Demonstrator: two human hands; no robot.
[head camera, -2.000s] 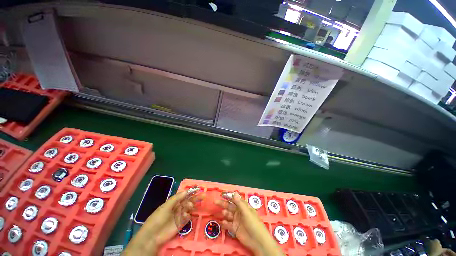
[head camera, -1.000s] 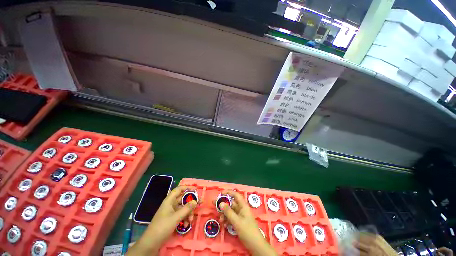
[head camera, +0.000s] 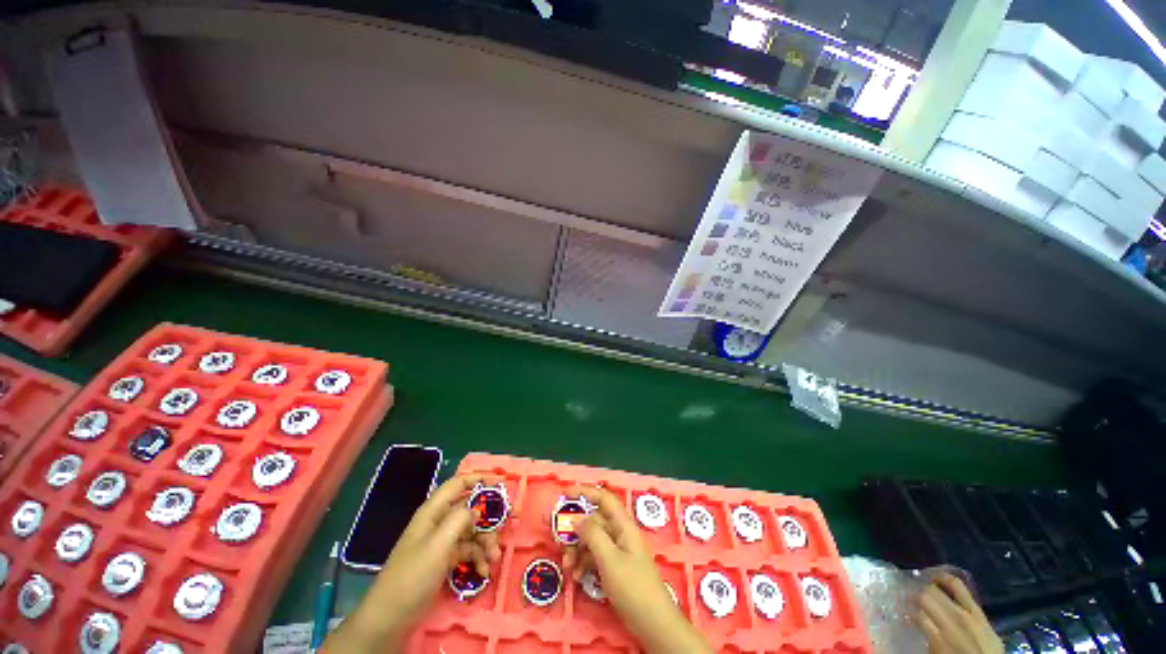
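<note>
The coral-red working tray (head camera: 754, 562) lies in front of me. My left hand (head camera: 435, 547) holds a watch head (head camera: 489, 507) face up, its dark face lit with red, over the tray's back left. My right hand (head camera: 616, 552) holds another watch head (head camera: 572, 517) face up, its screen lit orange and white. Two face-up watch heads with red marks lie in the row in front, one (head camera: 542, 583) between my hands and one (head camera: 469, 579) partly under my left fingers. Silver-backed discs (head camera: 699, 523) fill pockets at the right.
Stacked red trays of discs (head camera: 326, 479) stand at left. A smartphone (head camera: 393, 506) and teal pen (head camera: 327, 598) lie between trays. Another person's hand (head camera: 956, 616) is by crumpled clear plastic (head camera: 885, 598) at right, near a black tray (head camera: 985, 543). A colour chart (head camera: 763, 236) hangs behind.
From palms apart with blurred fingers, my hands have come to hold a face-up watch head each. The right one's screen changed from dark to orange-white. Another person's hand came in at right.
</note>
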